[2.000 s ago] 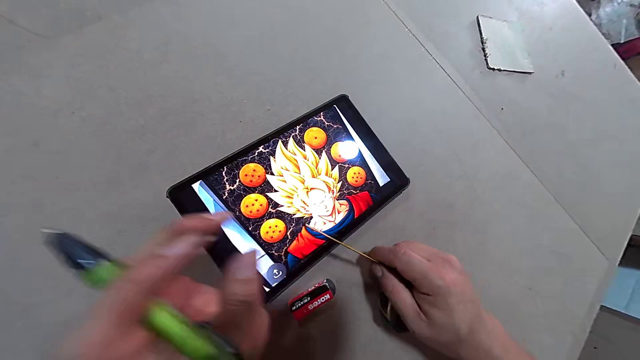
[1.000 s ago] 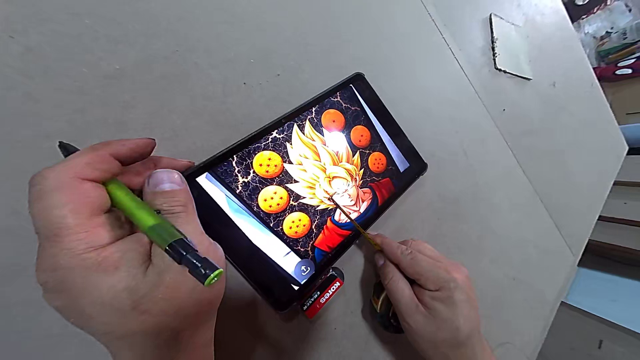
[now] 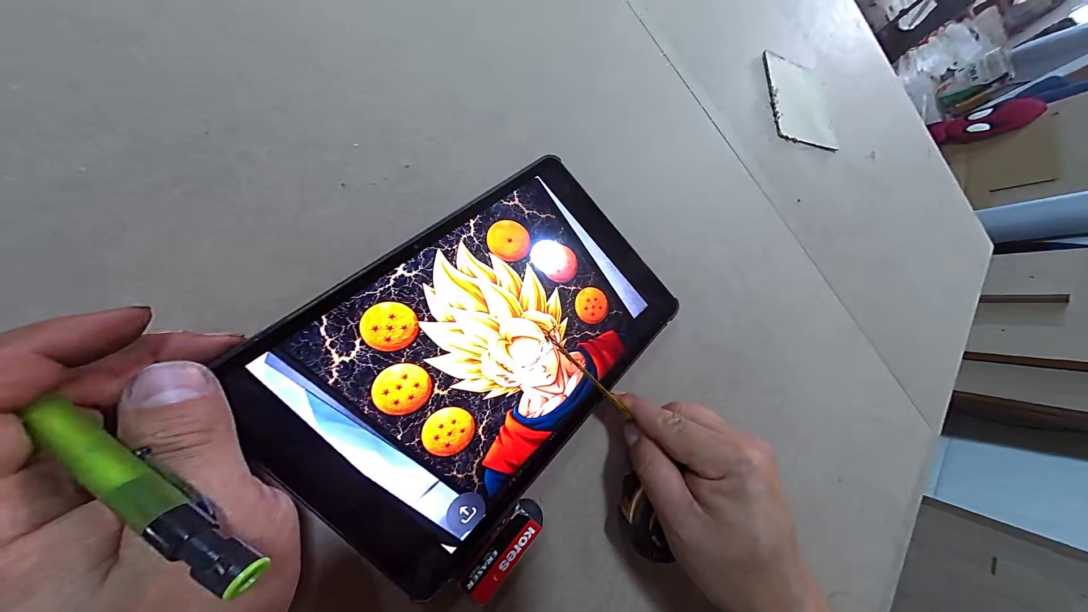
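A black tablet lies tilted on the table, its lit screen showing a cartoon figure with spiky yellow hair among several orange starred balls. My left hand holds a green and black pen across the fingers, the thumb near the tablet's lower left corner. From the other side my right hand pinches a thin yellowish stick, whose dark tip is over the figure's face on the screen. A Kores eraser in a red and black sleeve lies against the tablet's lower edge. Under my right hand sits a round dark object, partly hidden.
A small pale square piece with a rough dark edge lies on the grey table, beyond a seam in its top. Past the table's right edge are plastic bags, a red item with white eye shapes and shelves.
My left hand, blurred over the tablet's corner two seconds ago, has moved left, off the screen. The stick's tip in my right hand has shifted up across the picture.
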